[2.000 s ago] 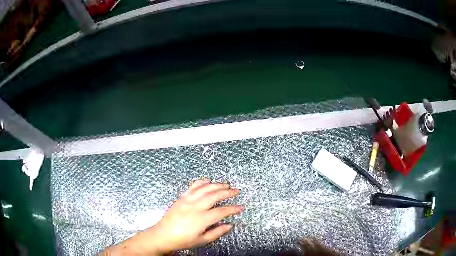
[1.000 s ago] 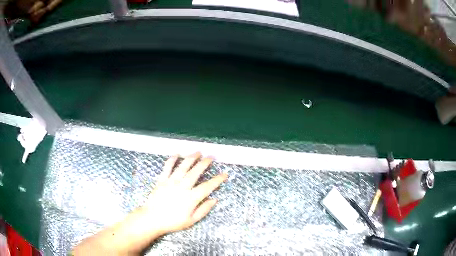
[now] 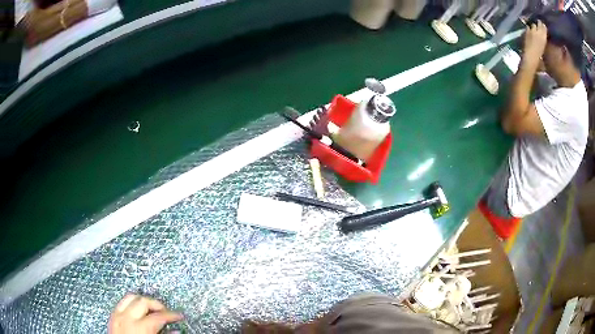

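My left hand (image 3: 140,316) is bare and cut off by the bottom edge, at the lower left over the silvery bubble wrap mat (image 3: 189,254). Its fingers look bent; whether it holds anything is unclear. My right hand is out of view. A white block (image 3: 269,213) lies on the mat, with a slim black tool (image 3: 313,202) beside it. A hammer (image 3: 391,214) with a long black handle lies to the right, its head past the mat's edge. A short yellowish stick (image 3: 317,178) lies behind the black tool.
A red bin (image 3: 352,168) holds a translucent bottle (image 3: 362,130) and tools. A white strip (image 3: 163,189) edges the green conveyor (image 3: 215,98). A seated person (image 3: 548,137) is at the right. A brown box at the lower right holds cream-coloured parts (image 3: 443,290).
The view has swung right, bringing the seated person and box into sight and taking the white glove out. My left hand, spread on the mat before, now shows bent fingers at the bottom edge.
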